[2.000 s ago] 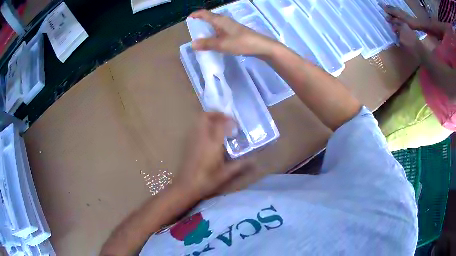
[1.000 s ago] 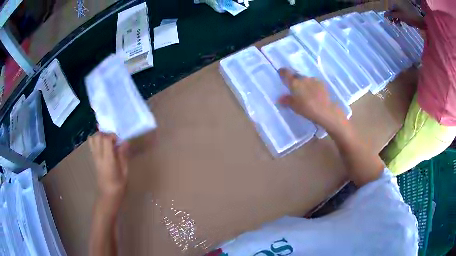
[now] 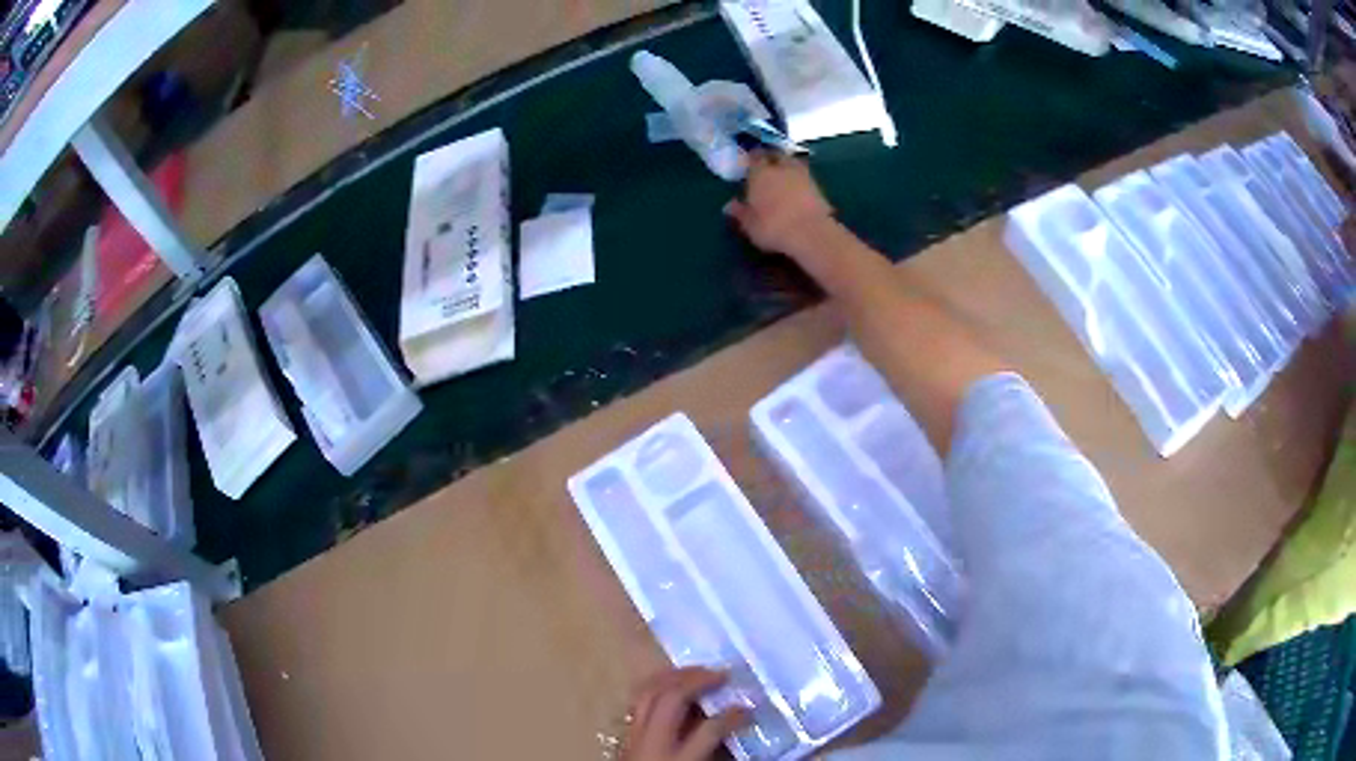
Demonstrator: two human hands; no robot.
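Note:
A translucent white blister tray (image 3: 729, 572) lies on the brown cardboard in front of me. My left hand (image 3: 684, 717), cut off by the bottom edge, rests its spread fingertips on the tray's near end. A second tray (image 3: 855, 483) lies to its right, partly hidden by my right arm and sleeve. My right hand (image 3: 784, 208) reaches over the dark green belt, its fingers closed at the near end of a white wrapped product (image 3: 692, 107) with loose, wrinkled film.
Printed white cartons (image 3: 458, 253) lie on the belt (image 3: 640, 320), with a small white leaflet (image 3: 558, 250) and a tray (image 3: 339, 364). Overlapping trays (image 3: 1145, 298) stand at the right, and more are stacked (image 3: 134, 669) at the lower left beside a metal post (image 3: 141, 201).
My left hand has let go of the lifted tray, which now lies on the belt, and has moved to a tray in front. My right hand has moved from the trays to the wrapped product.

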